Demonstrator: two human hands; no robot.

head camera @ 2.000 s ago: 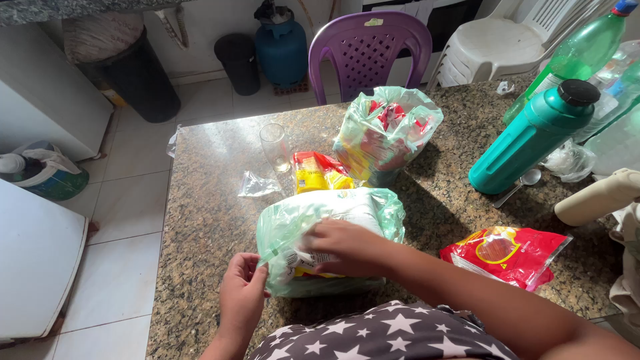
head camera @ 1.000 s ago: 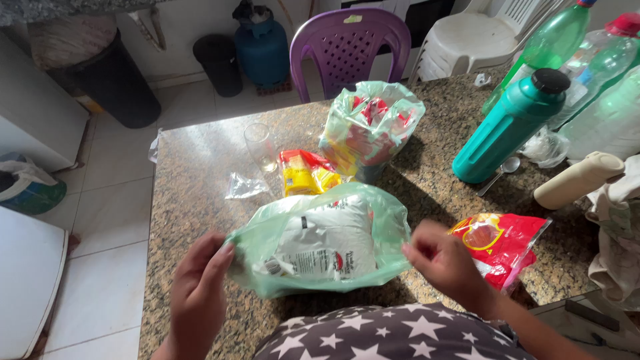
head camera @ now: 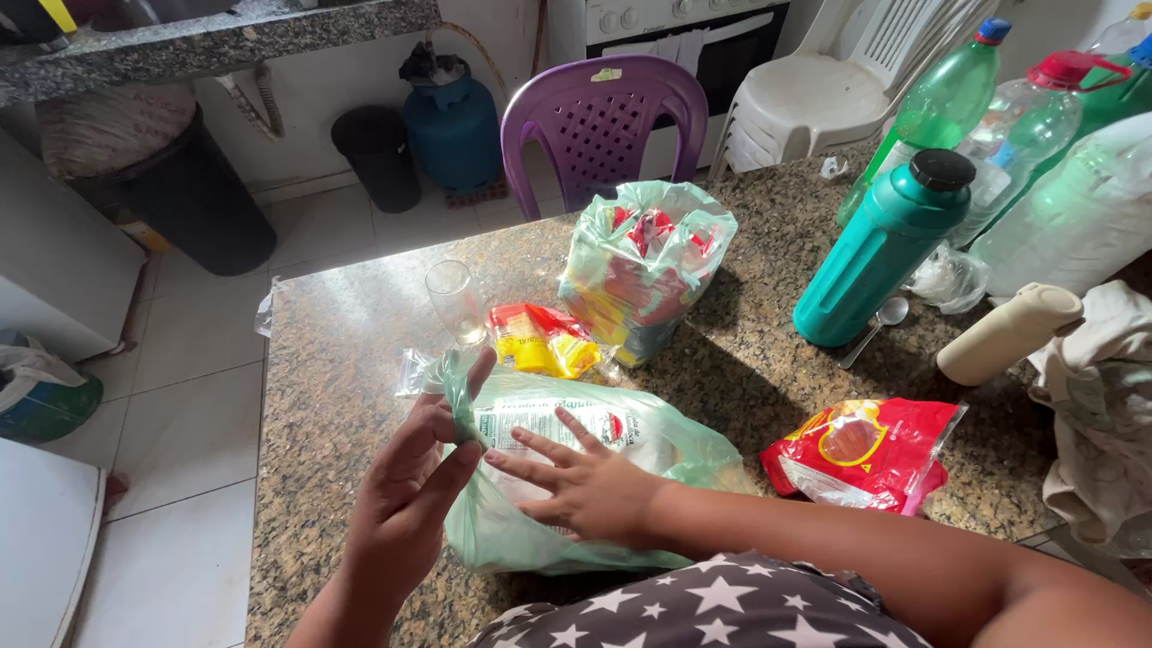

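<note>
A pale green plastic bag (head camera: 702,450) lies on the granite table in front of me, with a white printed package (head camera: 540,418) inside it. My left hand (head camera: 418,468) pinches a gathered edge or handle of the bag at its left side. Spread flat over the package is my right hand (head camera: 585,486), fingers apart, pressing or resting on it. Just behind them lies a red and yellow plastic packet (head camera: 540,340). A second green bag (head camera: 648,270), upright and filled with red and yellow packets, stands beyond it.
A drinking glass (head camera: 456,301) stands behind the packet. To the right are a red packet (head camera: 864,454), a teal bottle (head camera: 877,252), a spoon (head camera: 875,328), a beige flask (head camera: 1008,333), a cloth (head camera: 1102,405) and several plastic bottles. A purple chair (head camera: 603,126) stands beyond the table.
My right hand has moved left from the bag's right edge onto the package. The bag, spread wide open a second ago, is now drawn up at the left in my left hand.
</note>
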